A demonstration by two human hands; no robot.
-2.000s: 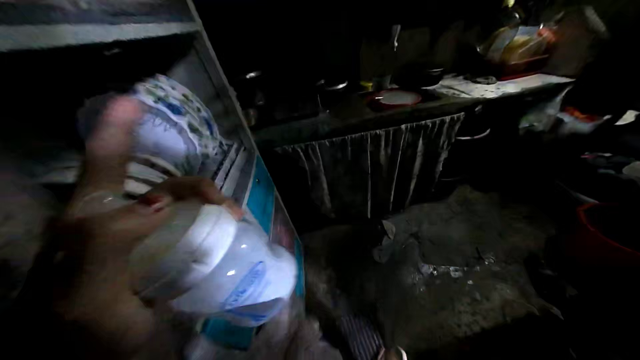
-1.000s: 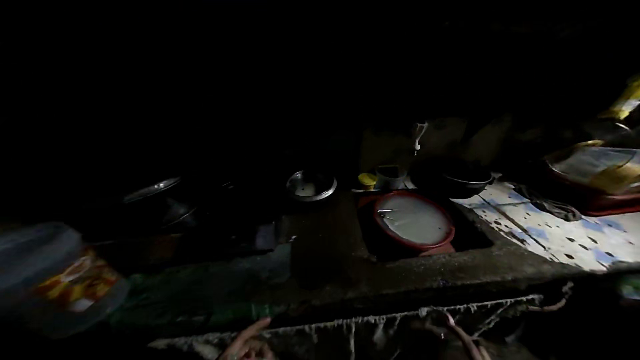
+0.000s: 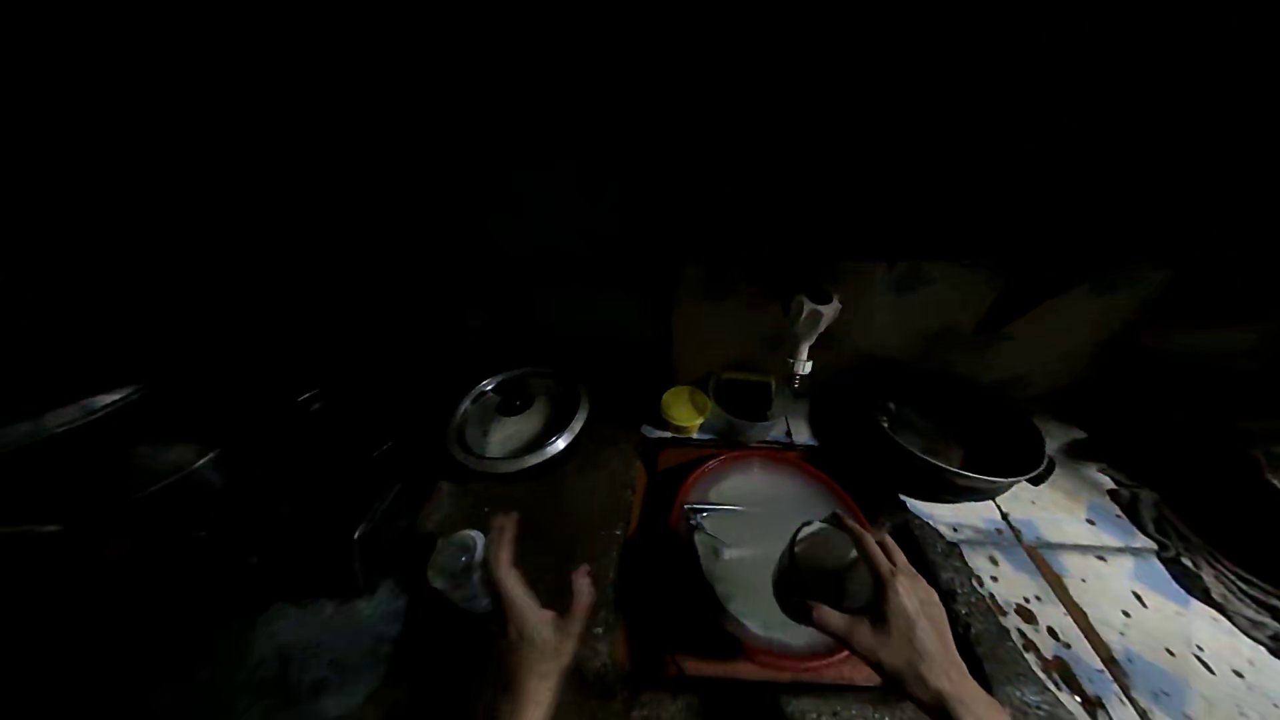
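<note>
My right hand (image 3: pixel 900 610) grips a dark round cup (image 3: pixel 825 568) by its side, over the right part of a red-rimmed basin (image 3: pixel 770 655). Whitish liquid fills the basin, and a shiny metal utensil (image 3: pixel 712 507) lies at its left edge. My left hand (image 3: pixel 540 620) is raised over the dark counter with thumb and fingers apart, holding nothing. Just left of it is a small clear container (image 3: pixel 460 568), too dim to tell more exactly. Behind my left hand lies a round lid (image 3: pixel 519 420) with a metal rim and dark knob.
Behind the basin stand a small yellow-lidded tub (image 3: pixel 685 409), a squarish container (image 3: pixel 745 405) and a white tap (image 3: pixel 813 325). To the right a dark pan (image 3: pixel 965 450) stands beside a stained, patterned counter surface (image 3: pixel 1110 580). Deep shadow hides much of the left side.
The view has swung from the shelf to the counter. The white-lidded bottle held two seconds ago is out of my hand. My right hand has come over the basin and now holds the cup.
</note>
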